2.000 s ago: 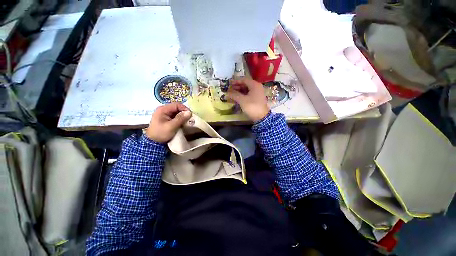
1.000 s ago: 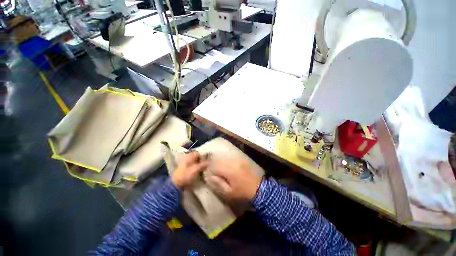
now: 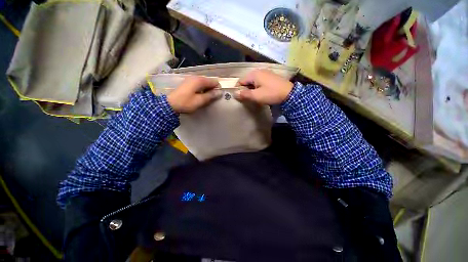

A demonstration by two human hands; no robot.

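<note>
A beige fabric bag [image 3: 226, 128] with yellow edging lies over my lap, its mouth towards the bench. My left hand [image 3: 194, 93] pinches the mouth hem on the left, and my right hand [image 3: 264, 88] pinches it on the right, a short gap between them. A small round metal snap [image 3: 228, 95] sits in the fabric between my hands. The fingertips are partly hidden in the folded hem.
A pile of beige bags [image 3: 56, 51] is at the upper left. On the bench [image 3: 226, 25] are a dark bowl of metal parts [image 3: 281, 25], the yellow press base [image 3: 328, 59], a red box [image 3: 392, 41] and loose metal parts [image 3: 381, 82]. More bags [image 3: 446, 225] hang lower right.
The view has turned from the bench to the lap, showing the bag pile left. The bag, crumpled in both hands a second ago, is now spread flat with its hem held on both sides.
</note>
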